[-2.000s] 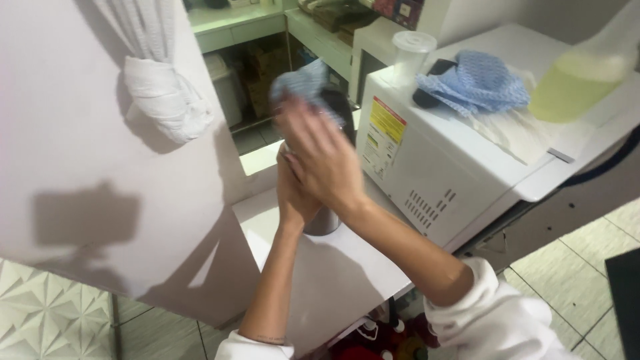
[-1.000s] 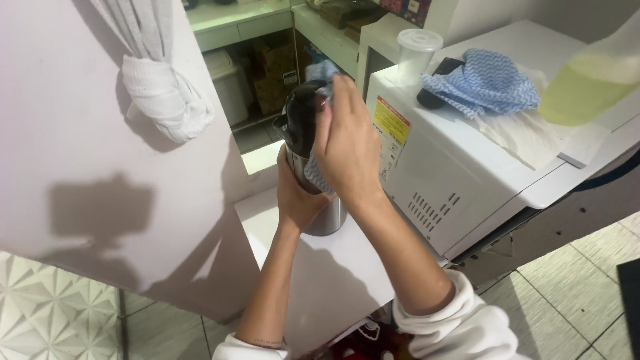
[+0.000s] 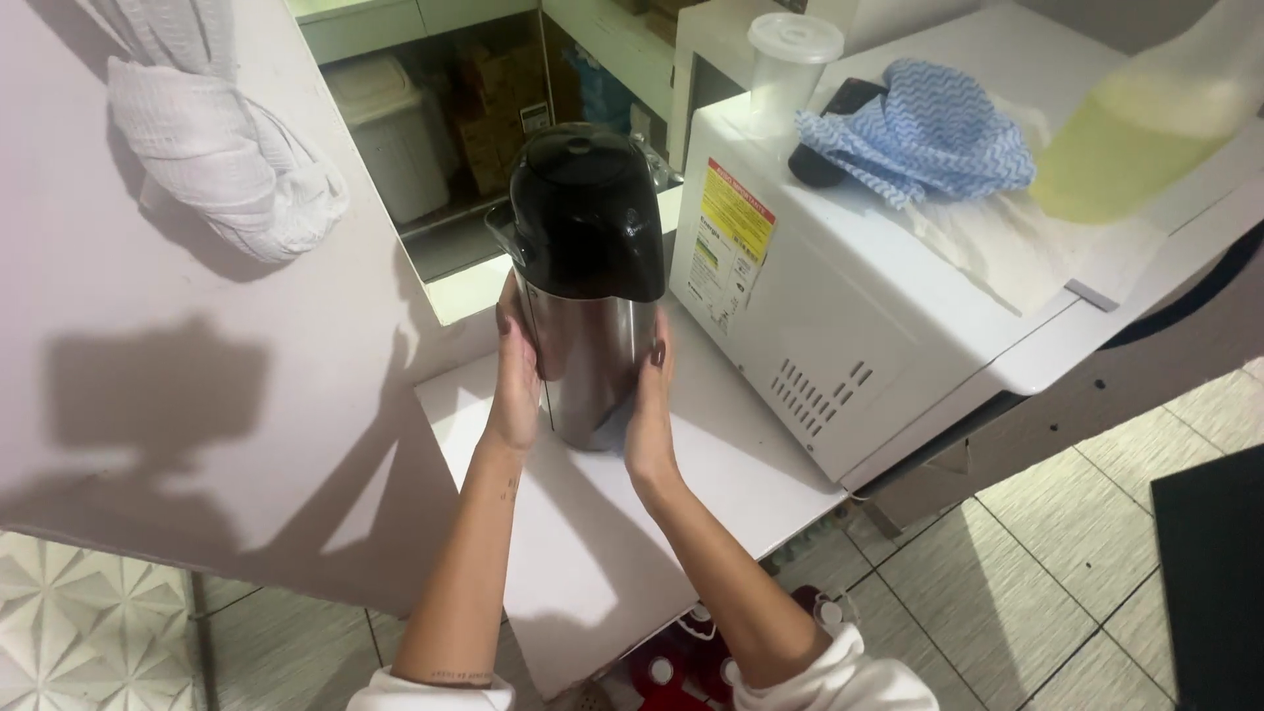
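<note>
A stainless steel airpot thermos (image 3: 591, 346) with a black pump lid stands upright on a white shelf top. My left hand (image 3: 515, 380) grips its left side, and my right hand (image 3: 651, 415) grips its right side, fingers wrapped behind the body. Below my right palm, a small bluish patch at the thermos base may be cloth; I cannot tell. A blue-and-white patterned cleaning cloth (image 3: 938, 133) lies crumpled on the white microwave oven (image 3: 760, 326), over a dark object.
A lidded plastic cup (image 3: 790, 64) and a bottle of yellow-green liquid (image 3: 1136, 148) stand on the microwave. At the left hangs a knotted white curtain (image 3: 217, 158). Behind the thermos are a lidded bin (image 3: 390, 138) and cardboard boxes. Red items sit below the shelf's front edge.
My right hand has moved down from the thermos lid to the right side of its body. The blue cloth seen around that hand earlier no longer shows at the lid.
</note>
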